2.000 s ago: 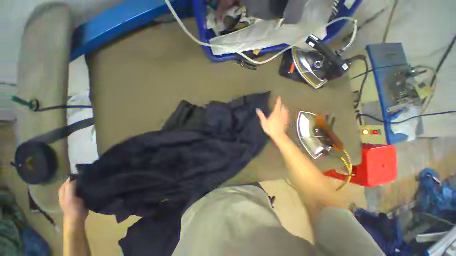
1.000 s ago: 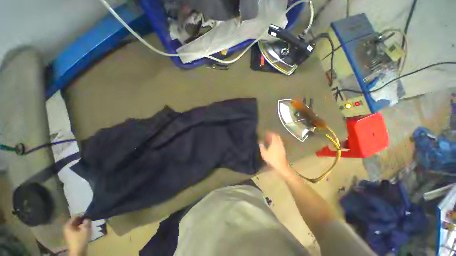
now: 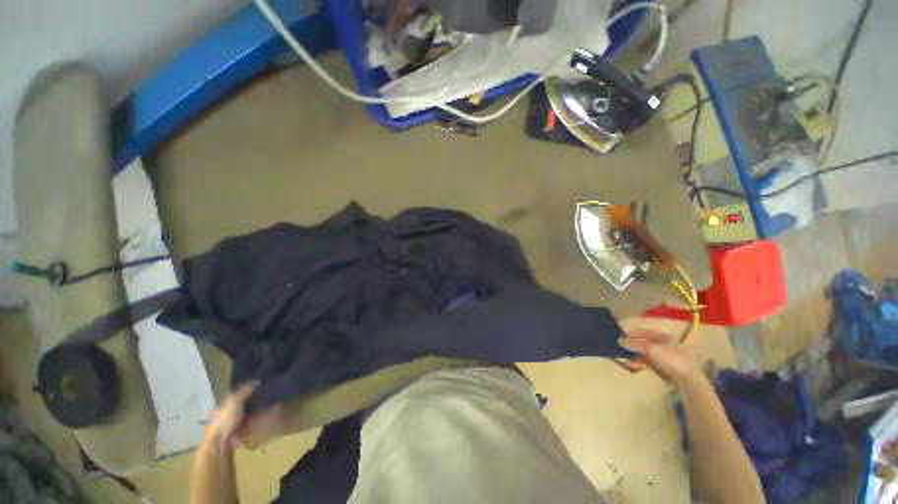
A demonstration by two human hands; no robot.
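A dark navy garment [image 3: 394,285] lies rumpled over the front of the pressing table, with a small brighter blue patch [image 3: 463,298] near its middle. My left hand [image 3: 234,418] grips its near left corner, slightly blurred. My right hand [image 3: 655,346] holds the narrow right end at the table's front right. The cloth is stretched between both hands along the near edge. The iron with the orange-brown handle [image 3: 640,238] rests on the table just beyond my right hand, touched by neither hand.
A second iron [image 3: 596,103] is parked at the far right. A blue crate [image 3: 399,116] stands at the far side. A black roll [image 3: 79,384] and a padded arm [image 3: 61,167] are at left. A red stool [image 3: 748,283] and a blue-edged box [image 3: 738,74] are at right.
The garment has gone from spread fairly flat to bunched, with its near edge drawn out to the right. My right hand has moved right and now holds that end; my left hand has moved right.
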